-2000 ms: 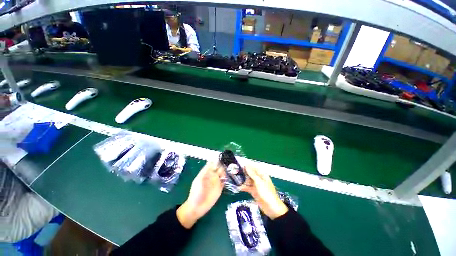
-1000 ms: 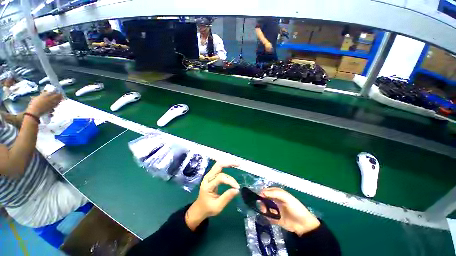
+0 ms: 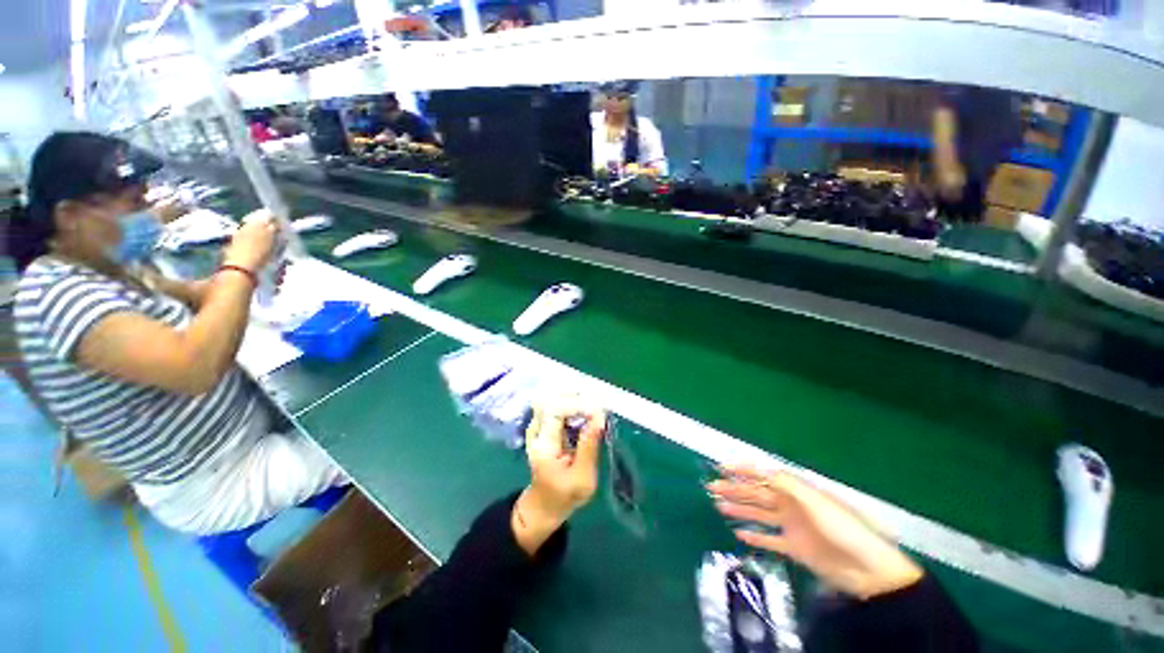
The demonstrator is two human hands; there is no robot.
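My left hand (image 3: 562,462) pinches the edge of a clear plastic bag (image 3: 626,480) with a dark part showing through; the bag hangs to the right of the fingers. The hand partly covers the stock of bagged panels (image 3: 480,387) at the rail. My right hand (image 3: 817,529) is raised over the bench with its fingers apart, blurred, and no part shows in it. Another bagged black face panel (image 3: 747,606) lies on the bench below my right hand, cut off by the lower edge.
White handheld devices (image 3: 549,308) lie spaced on the green conveyor belt (image 3: 766,370), one at far right (image 3: 1085,508). A white rail (image 3: 664,421) separates belt and bench. A blue bin (image 3: 332,329) stands left, beside a seated worker (image 3: 141,332). A metal post (image 3: 1079,191) rises at right.
The view has turned left. The black panel that was in my right hand no longer shows there. My left hand, empty before, now pinches a bag by the stock. My right hand has opened.
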